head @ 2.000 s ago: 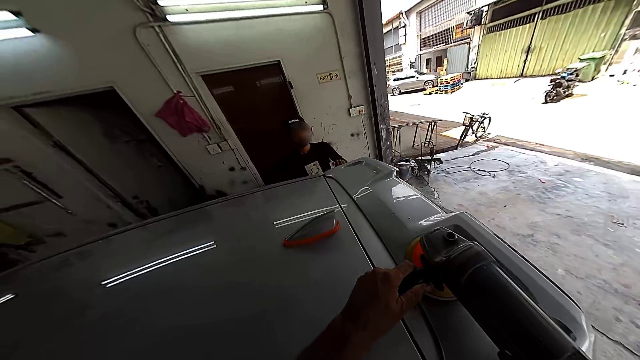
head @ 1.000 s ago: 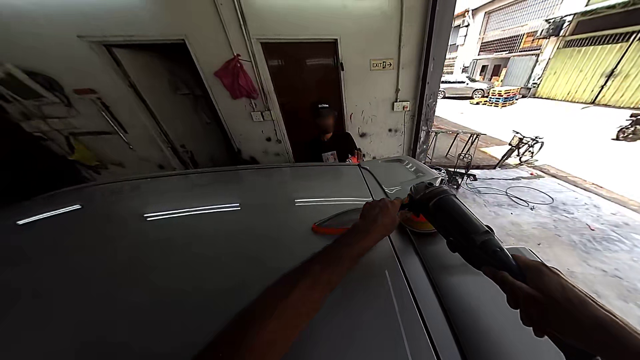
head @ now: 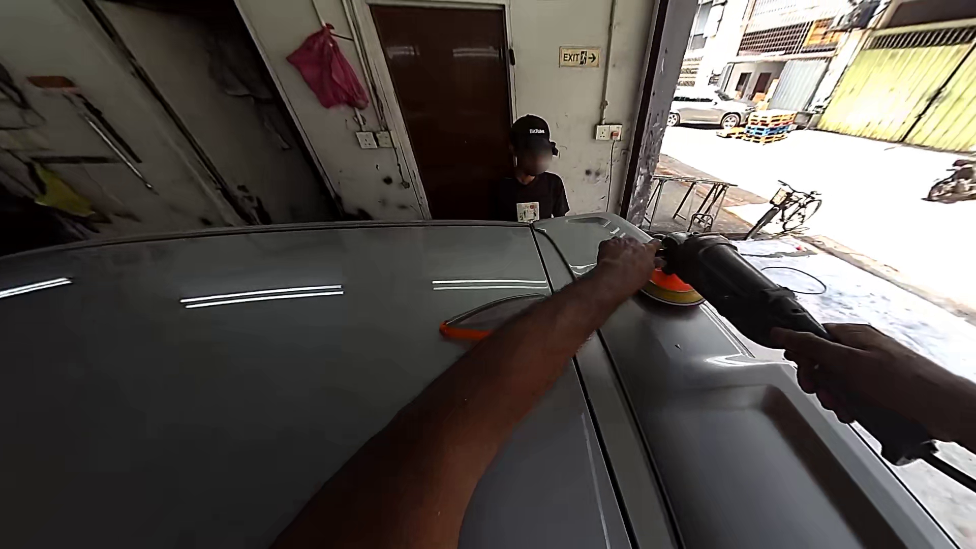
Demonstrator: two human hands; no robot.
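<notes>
A black rotary polisher (head: pixel 736 282) with an orange and yellow round pad (head: pixel 672 288) lies over the grey car's upper body, right of the roof seam. My left hand (head: pixel 629 261) grips the polisher's front side handle, the arm stretched across the car. My right hand (head: pixel 846 366) is closed around the rear handle, from which a black cord runs off at the right edge. The pad appears to rest on the grey panel. On the grey car roof (head: pixel 267 381), a shark-fin antenna (head: pixel 488 316) has orange masking tape along its base; my left forearm partly hides it.
A person in a black cap and shirt (head: pixel 531 171) is beyond the car's far edge, before a brown door (head: pixel 446 107). Metal trestles (head: pixel 690 198) and a bicycle (head: pixel 785 210) stand outside at the right. A cable (head: pixel 797 278) lies on the ground there.
The polisher has moved away from me along the panel beside the seam. My left hand stays on its front handle; my right hand, out of view two seconds ago, now shows on the rear handle.
</notes>
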